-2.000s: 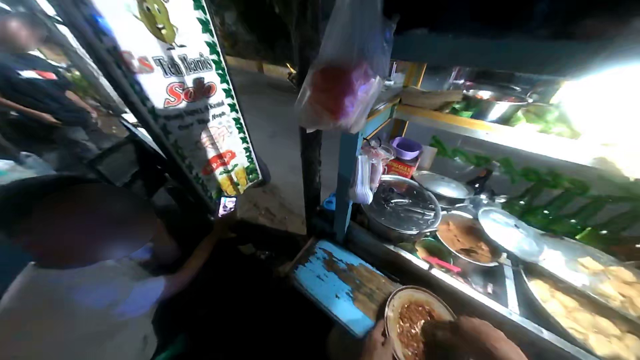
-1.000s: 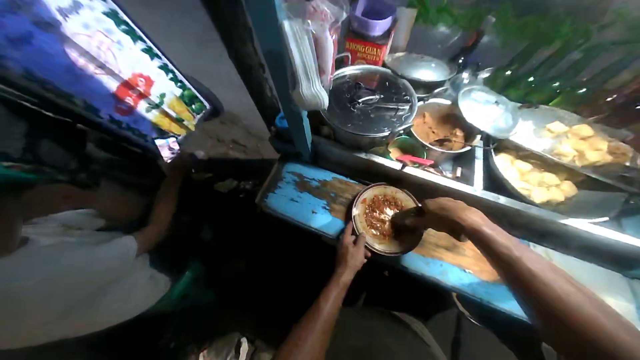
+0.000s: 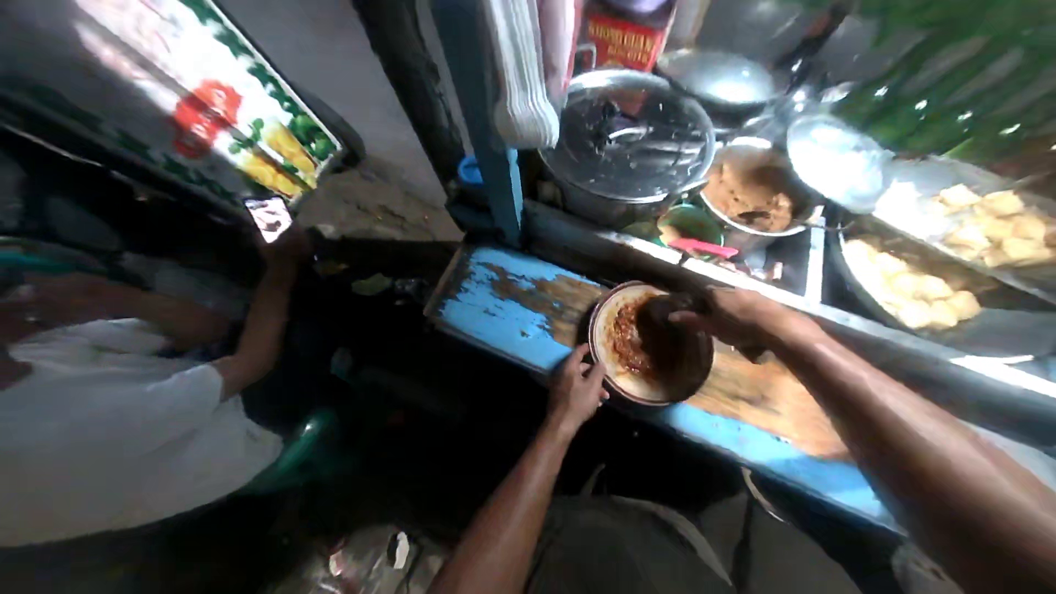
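A round bowl (image 3: pixel 652 381) with a dark rim stands on a worn blue wooden ledge (image 3: pixel 503 318), a reddish-brown chunky paste (image 3: pixel 629 340) inside it. My left hand (image 3: pixel 577 388) grips the bowl's left rim, fingers at its edge. From the right, my right hand (image 3: pixel 730 318) reaches over the bowl, closed on a dark tool (image 3: pixel 672 312), seemingly a pestle, whose end is over the paste. Shadow covers the right side of the bowl.
Behind the ledge stand a glass-lidded pot (image 3: pixel 631 136), a pot of brown paste (image 3: pixel 747 194), a green bowl (image 3: pixel 693 224) and a pan of yellowish pieces (image 3: pixel 907 289). Plastic spoons (image 3: pixel 524 91) hang beside a blue post (image 3: pixel 478 107). At left, a seated person (image 3: pixel 124 412) holds a lit phone (image 3: pixel 269 216).
The view has swung down toward the ledge and bowl. My left hand remains at the bowl's left rim since one second ago, and my right hand is still over it with the dark tool.
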